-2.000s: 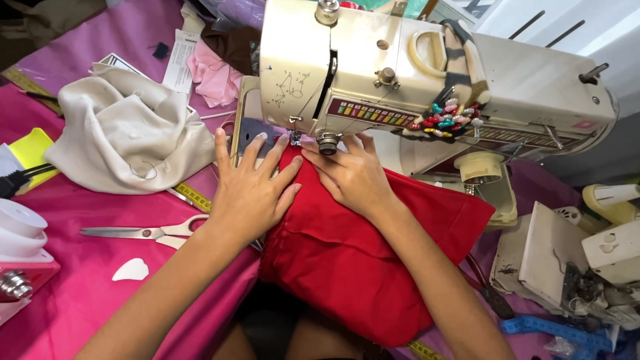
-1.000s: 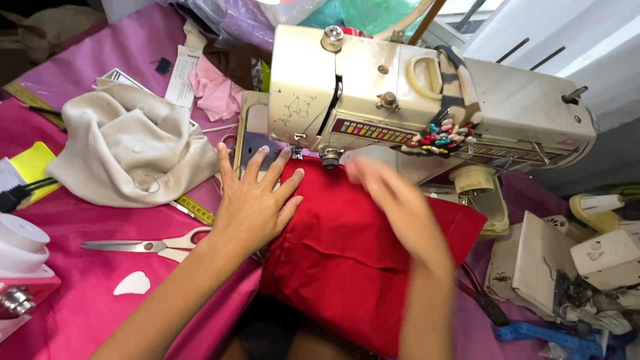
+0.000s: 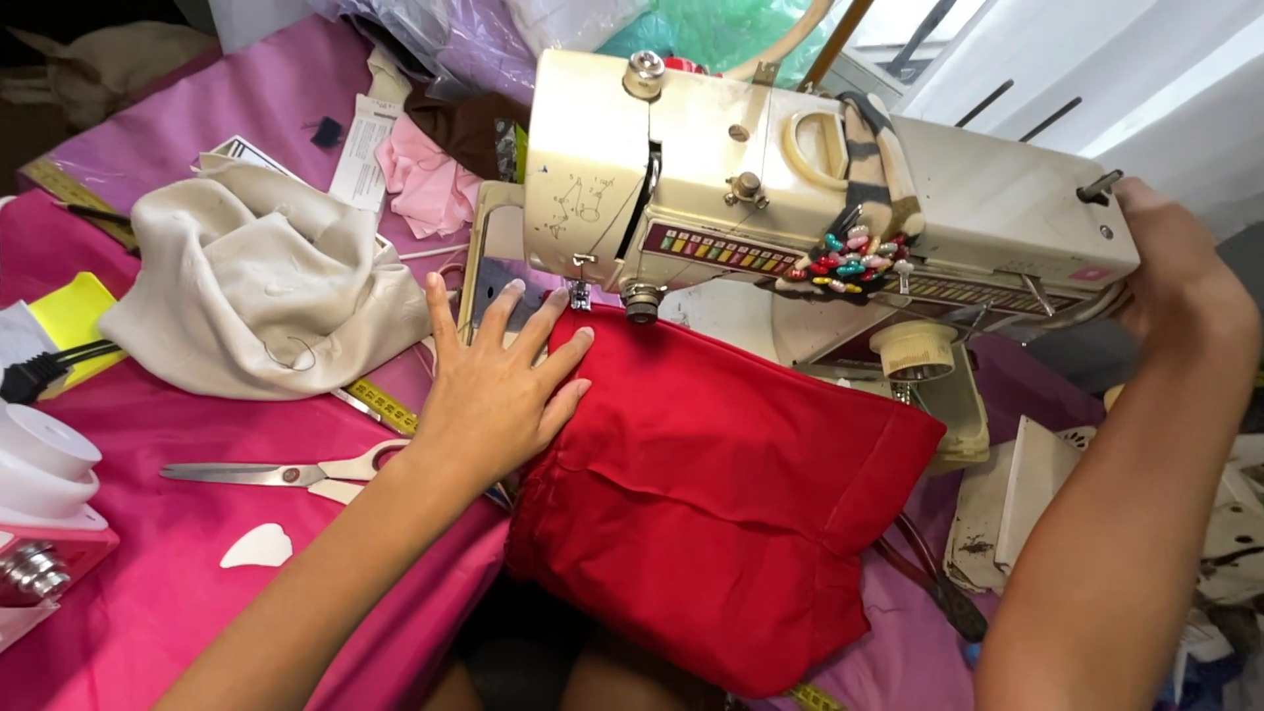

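Red fabric lies with its upper left corner at the presser foot of a cream sewing machine and hangs toward my lap. My left hand rests flat, fingers spread, on the fabric's left edge and the machine bed beside the foot. At the machine's right end, my right hand reaches around the handwheel side; its fingers are mostly hidden behind the housing, so its grip cannot be told. Colourful ball-head pins sit in a cushion strapped to the machine's front.
Scissors, a yellow tape measure, a white chalk piece and crumpled beige cloth lie left of my left hand. Pink cloth lies behind. Pliers-like handles and machine parts are at the right.
My right hand has left the red fabric near the presser foot and moved right to the machine's far end. My left hand stays beside the foot.
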